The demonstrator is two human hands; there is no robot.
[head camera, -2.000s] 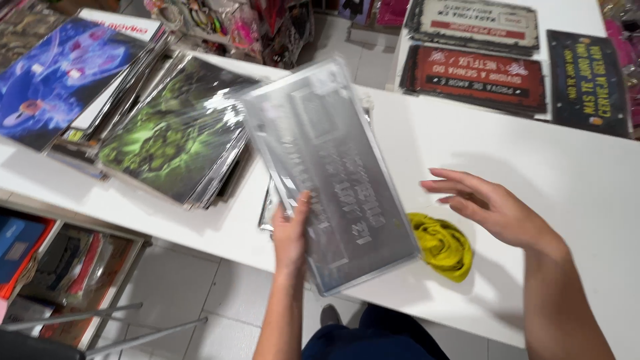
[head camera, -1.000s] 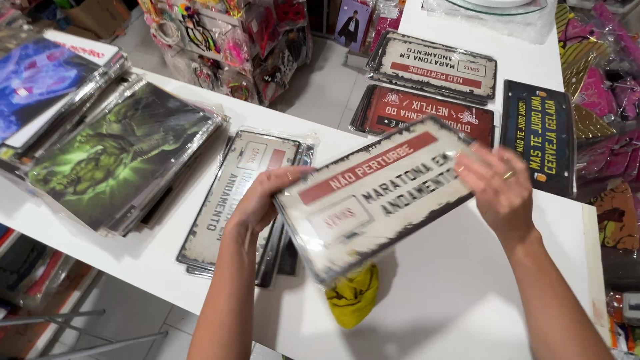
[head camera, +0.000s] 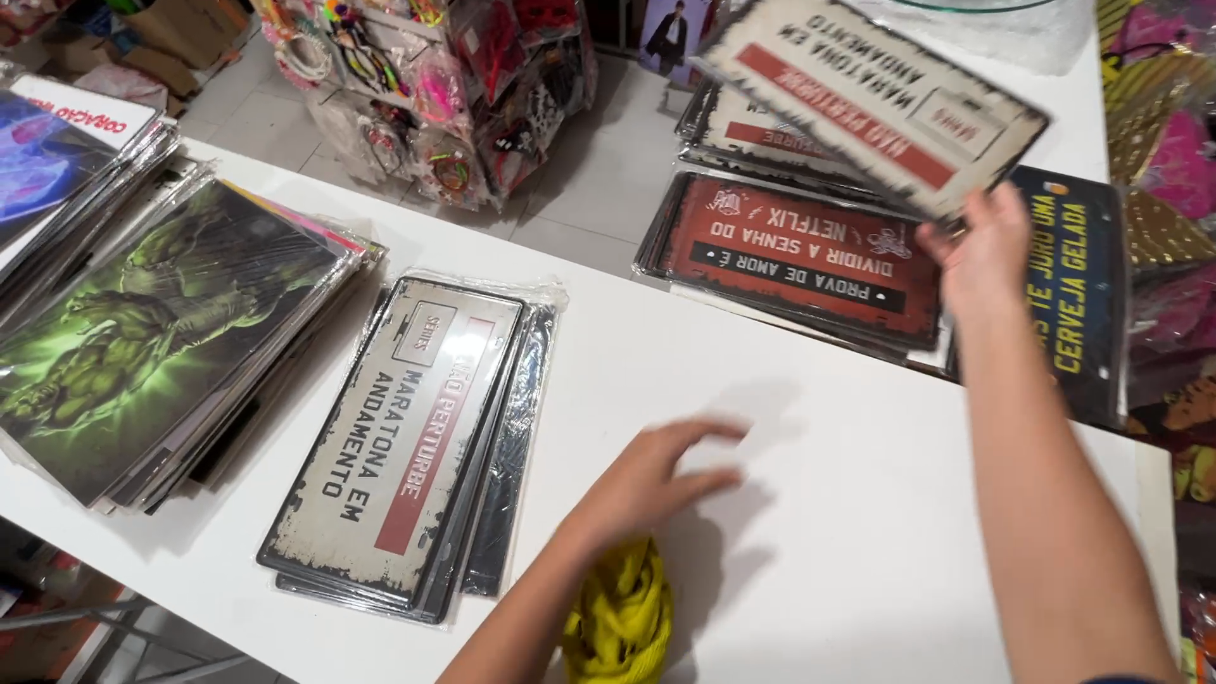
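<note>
My right hand [head camera: 988, 247] grips one end of a cream, red-banded sign plate [head camera: 874, 104], tilted above the far pile of matching plates [head camera: 750, 133]. My left hand [head camera: 665, 475] holds nothing, fingers apart, over the white table. Under the left wrist lies a yellow cloth [head camera: 622, 617]. A plastic-wrapped pile of cream sign plates [head camera: 399, 446] lies left of that hand, partly over a dark wrapped piece. Beside the far pile is a pile of red sign plates [head camera: 798, 256]. A dark blue sign with yellow lettering [head camera: 1083, 294] lies behind my right forearm.
Stacks of wrapped pictures, a green-figure one [head camera: 180, 323] and a blue one [head camera: 47, 171], lie on the left of the white table [head camera: 855, 532]. Beyond its far edge stands a display rack of wrapped accessories [head camera: 427, 95]. Wrapped goods [head camera: 1168, 190] hang or lie along the right.
The cream plate, held in both hands a second ago, is now in my right hand alone, over the far pile. My left hand has let go of it.
</note>
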